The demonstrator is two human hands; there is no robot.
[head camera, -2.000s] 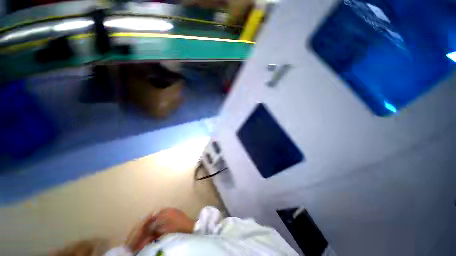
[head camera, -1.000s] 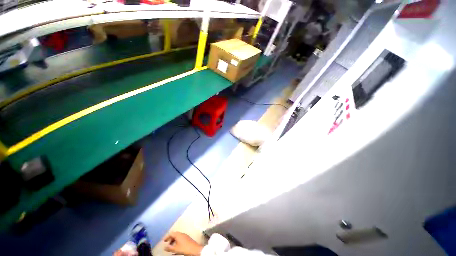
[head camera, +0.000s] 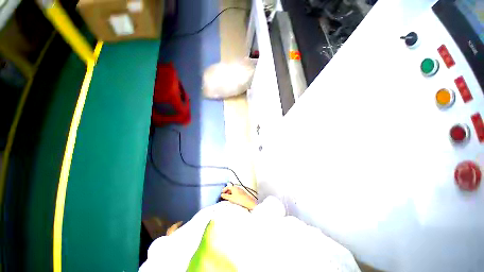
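My right hand is small and low in the picture, beyond my white sleeve and beside the pale machine. Its fingers look loosely bent; whether it holds anything is unclear. Only a small part of my left hand shows at the left edge of my white clothing; the rest is hidden. The machine's white panel stands close on the right with green, orange and red buttons and a large red knob. Beyond it, the silver front rail carries an orange-red sticker, beside a black belt with crumpled clear film.
A green line belt with a yellow edge runs along the left, bearing a brown shipping carton. On the blue floor are a red stool-like object and black cables. A whitish bag-like bundle lies beside the machine.
The view has swung from the cabinet side to the button panel and belt end. The carton, red object and bundle now appear nearer. My right hand remains low beside the machine.
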